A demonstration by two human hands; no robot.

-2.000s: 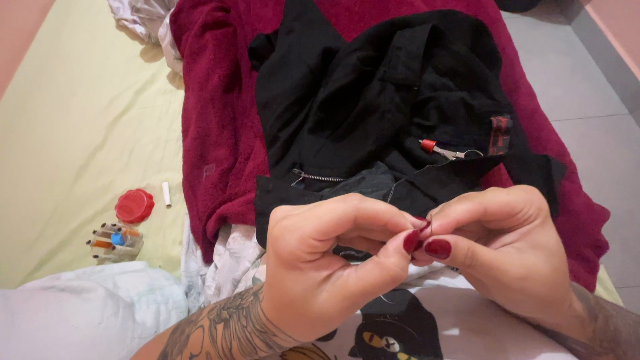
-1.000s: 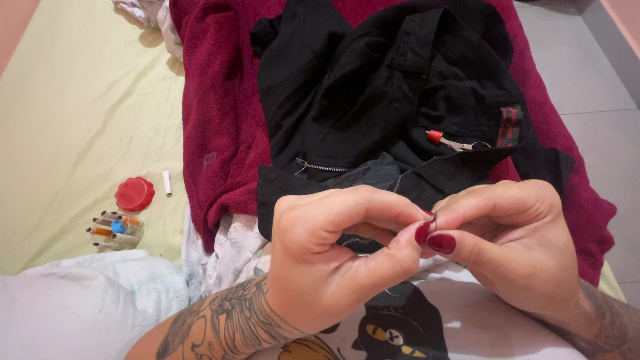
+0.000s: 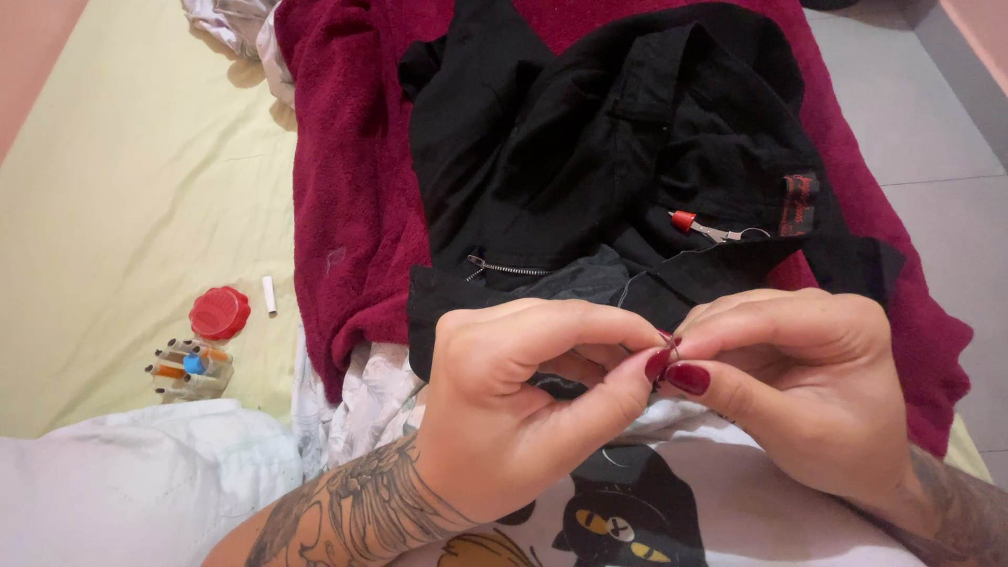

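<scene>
My left hand (image 3: 535,402) and my right hand (image 3: 803,386) meet fingertip to fingertip at the lower centre right, both pinching a thin dark thread (image 3: 671,345). Whether a needle is between the fingers cannot be told. Beyond them a black garment (image 3: 535,157) lies spread out, with a metal zipper (image 3: 512,269) at its near left part and a sewn label (image 3: 799,205) at the right. A pale thread (image 3: 626,291) runs over the cloth just behind my fingers. Small scissors (image 3: 720,235) with a red cap (image 3: 683,220) on the tips rest on the garment.
A dark red towel (image 3: 339,236) lies under the garment on a bed with a pale yellow sheet (image 3: 142,197). At the left are a red scalloped lid (image 3: 220,313), a small white stick (image 3: 269,295) and a cluster of thread spools (image 3: 189,368). White cloth (image 3: 157,465) lies nearer.
Both hands stay together at the thread, with only small shifts of the fingers. The garment, scissors and sewing items lie as before.
</scene>
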